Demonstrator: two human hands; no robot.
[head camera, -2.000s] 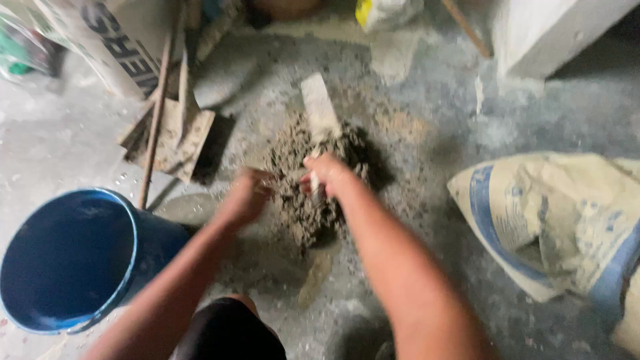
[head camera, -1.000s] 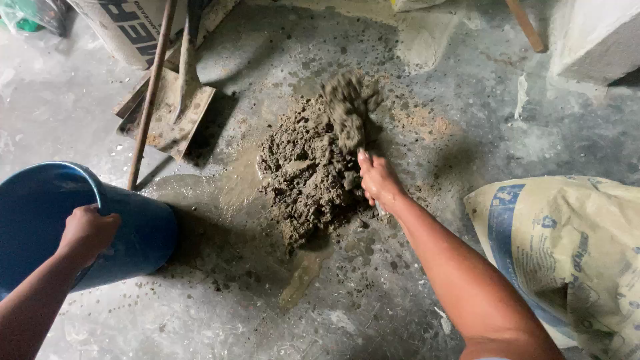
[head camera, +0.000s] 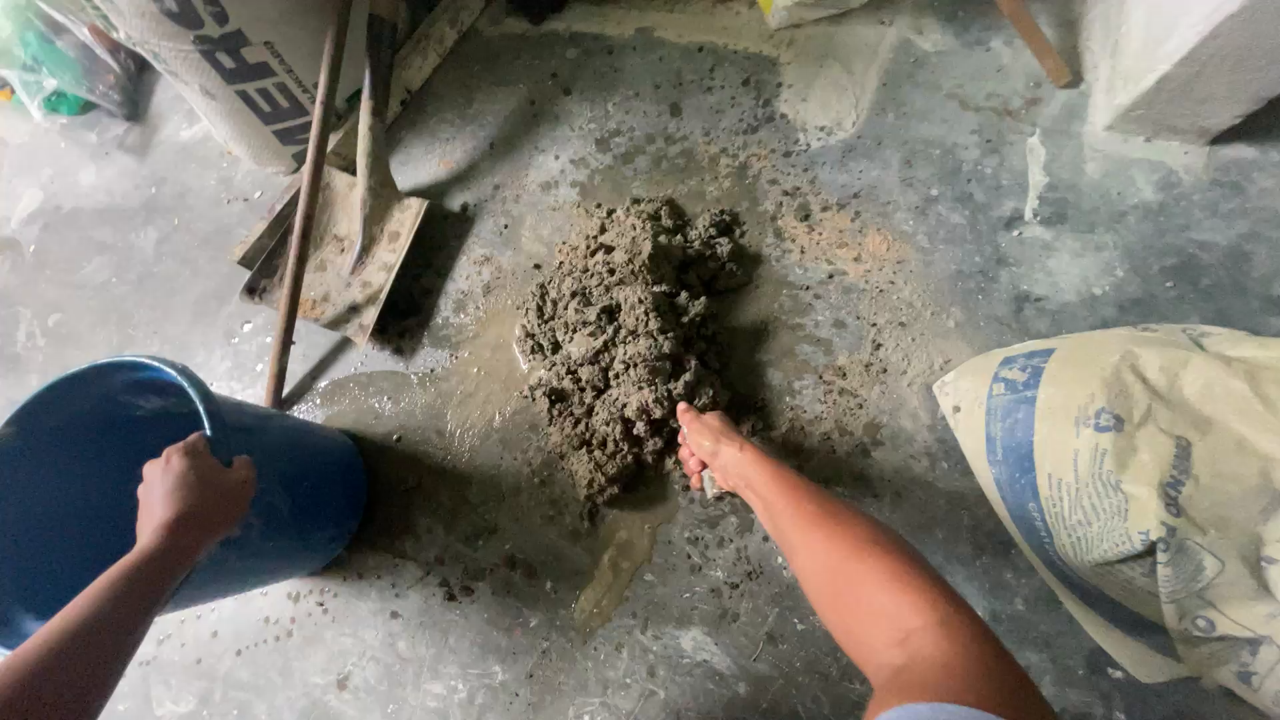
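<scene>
A heap of wet grey mortar (head camera: 630, 340) lies on the concrete floor in the middle of the view. My right hand (head camera: 710, 450) is closed around the handle of a tool at the heap's lower right edge; the tool's blade is hidden, seemingly in the mortar. On the left, a blue plastic bucket (head camera: 290, 490) is tipped with its mouth toward the left, and my left hand (head camera: 195, 490) grips its rim.
A shovel (head camera: 375, 240) and a wooden stick (head camera: 305, 210) rest at the upper left, before a white printed sack (head camera: 240, 70). A cement bag (head camera: 1130, 480) lies at the right. A white block (head camera: 1170, 70) stands at the upper right. Shallow water (head camera: 390, 400) wets the floor beside the bucket.
My left hand has gone from beside the heap to the bucket's rim, and the bucket is tipped. My right hand has moved from the heap's right side to its lower edge.
</scene>
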